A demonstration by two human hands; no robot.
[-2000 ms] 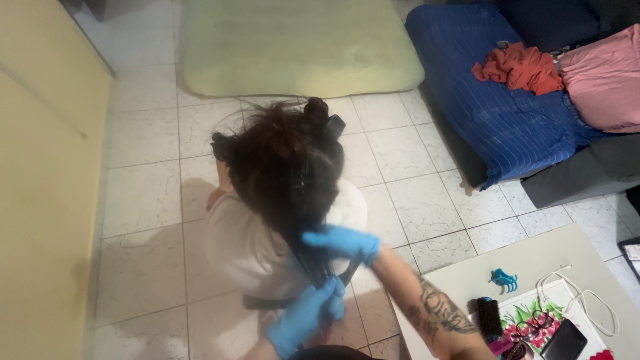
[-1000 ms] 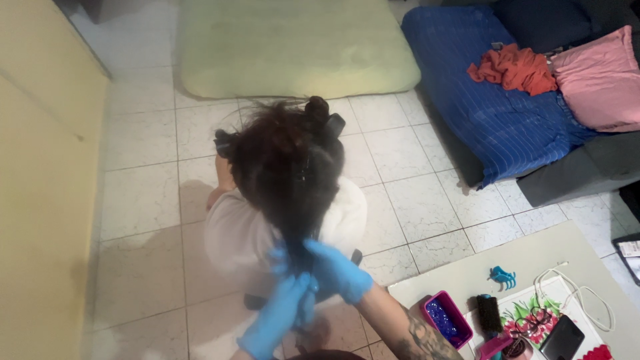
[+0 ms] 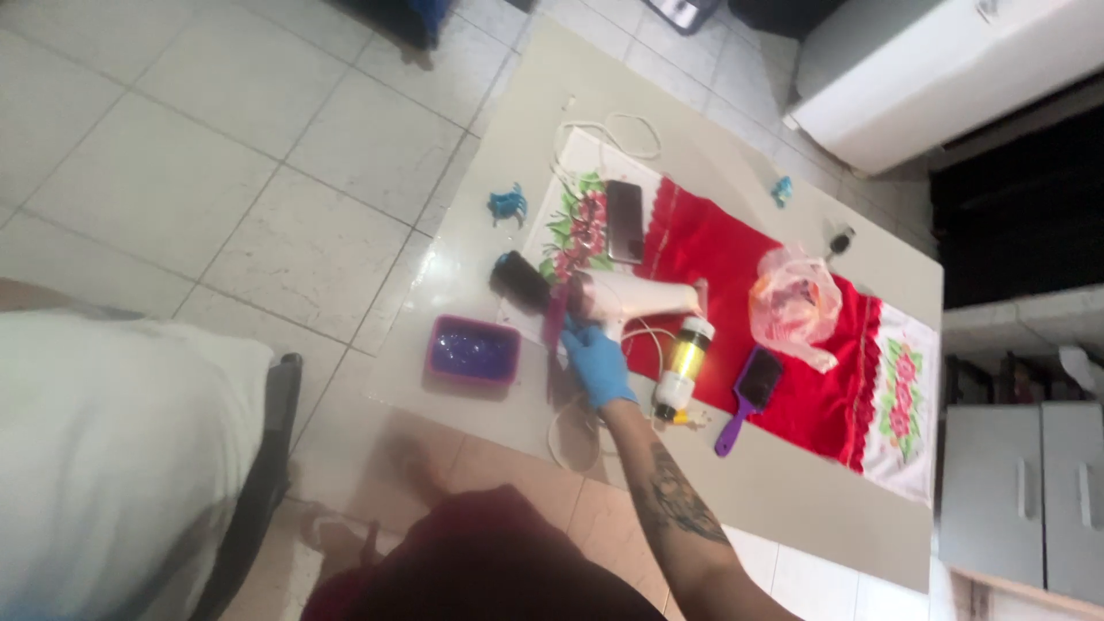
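My right hand [image 3: 598, 362], in a blue glove, is over the table with its fingertips at a magenta comb [image 3: 556, 341]; whether they grip it I cannot tell. A white hair dryer [image 3: 642, 296] lies just beyond the fingers. Left of the comb are a dark hairbrush [image 3: 520, 282] and a pink-rimmed tub [image 3: 473, 350] holding a glossy blue-violet substance. To the right of my hand lie a bottle with a yellow label [image 3: 684, 366] and a purple paddle brush [image 3: 753, 392]. My left hand is out of view.
A seated person in a white top [image 3: 121, 466] is at the left, beside a dark chair edge [image 3: 283, 405]. The table [image 3: 828, 517] bears a red and white runner [image 3: 699, 233], a phone [image 3: 624, 221], a blue claw clip [image 3: 508, 204], a pink plastic bag [image 3: 793, 302] and loose cables.
The view has swung right to the table. Both gloved hands were at the seated person's dark hair; now my right hand is at the comb and my left hand has left the view.
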